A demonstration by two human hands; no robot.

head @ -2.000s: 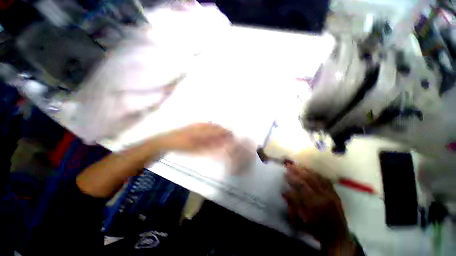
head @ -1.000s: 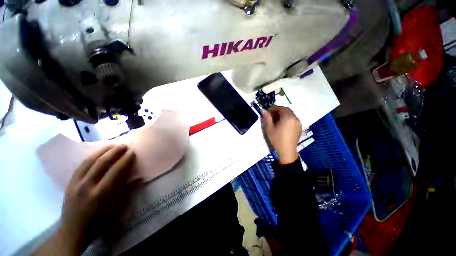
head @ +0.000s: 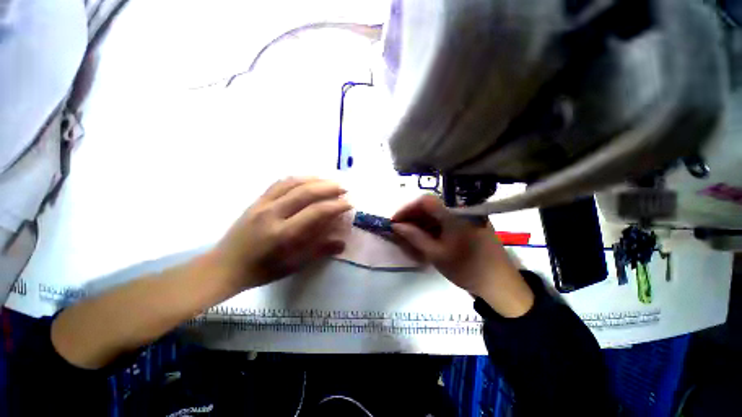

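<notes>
A pale pink fabric piece lies on the white table in front of the sewing machine head. A small dark label lies on it between my hands. My left hand rests on the left part of the piece, fingers bent, tips near the label's left end. My right hand pinches the label's right end between thumb and finger. The presser foot area is just beyond my right hand; the needle is not clearly visible.
A black phone lies right of my right hand, with keys and a green piece beside it. Red tape is on the table. Pale garment layers are at the left edge. Ruler marks run along the front edge. Blue crates show below.
The view has swung back left. My right hand has moved from beside the keys to the fabric piece and now holds the dark label. My left hand is still on the piece.
</notes>
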